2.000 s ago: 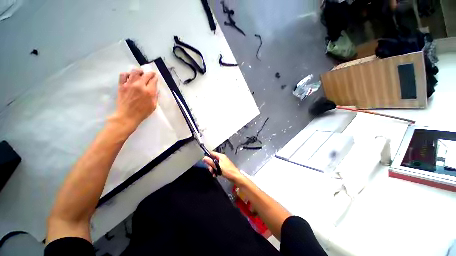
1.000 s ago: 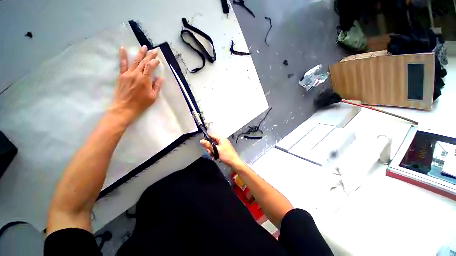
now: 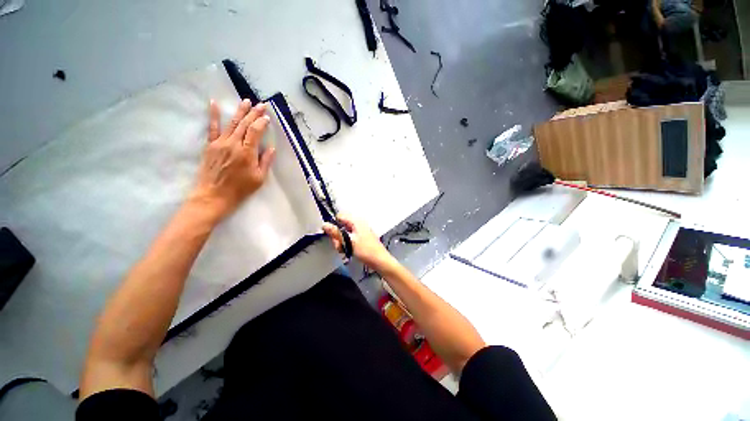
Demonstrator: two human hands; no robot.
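Note:
The off-white paper pattern lies on dark fabric, which shows as a narrow rim along its right and near edges. My left hand lies flat on the paper near its right edge, fingers spread, holding nothing. My right hand holds the black handles of the fabric shears at the paper's near right corner. The long blades point away from me along the dark rim at the right edge. A black block sits on the paper at the far left, cut off by the picture's edge.
A black cord loop and dark strips lie on the pale table. Scraps litter the grey floor. A wooden box, a white side table and a red object are at the right. A person's arm shows at the top right.
My left hand has opened from bent fingers to lying flat on the paper. The shears have moved slightly away from me, up along the right edge, still in my right hand.

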